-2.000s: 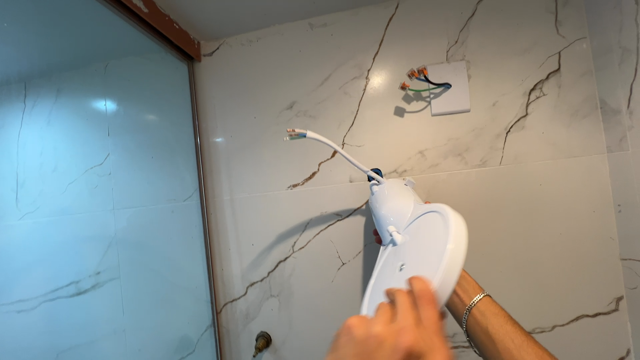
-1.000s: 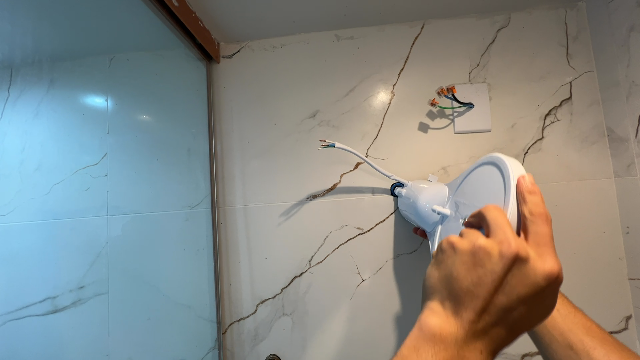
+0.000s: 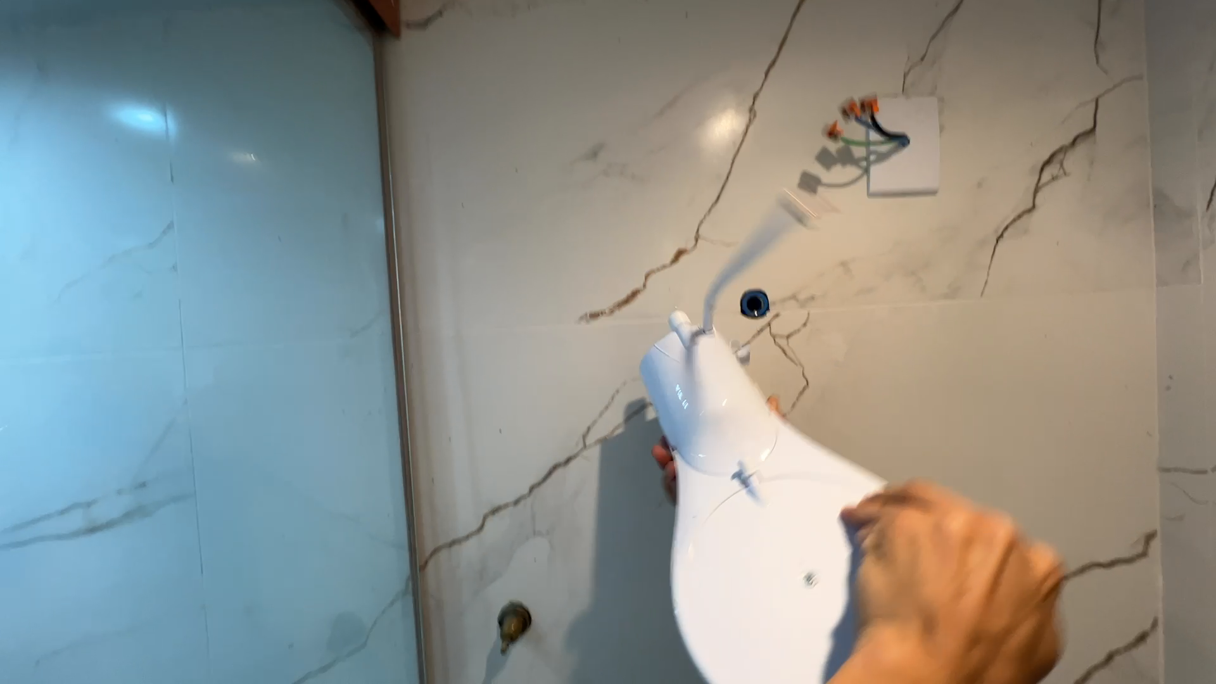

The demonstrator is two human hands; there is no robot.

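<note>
A white plastic electric shower unit (image 3: pixel 731 541) hangs tilted in front of the marble-look wall, its broad, flat round part downward. My right hand (image 3: pixel 665 465) is mostly hidden behind its neck, fingertips wrapping round the edge. Blurred by motion, my left hand (image 3: pixel 959 579) is at the right edge of the round part with bent fingers; whether it grips there cannot be told. From the top of the unit, beside its short inlet stub (image 3: pixel 680 325), a blurred white cable (image 3: pixel 746 256) rises. Just above right is a blue-rimmed water outlet (image 3: pixel 754 303) in the wall.
Higher up, a white cover plate (image 3: pixel 907 166) has black, blue and green wires (image 3: pixel 879 133) coming out, ending in orange lever connectors (image 3: pixel 850 109). A brass valve stem (image 3: pixel 514 622) juts from the wall low down. A glass panel (image 3: pixel 190 332) stands at left.
The unit has come away from beside the blue-rimmed outlet, which now shows uncovered. Its cable, which pointed up left, now points up right. My left hand has moved to the unit's right edge.
</note>
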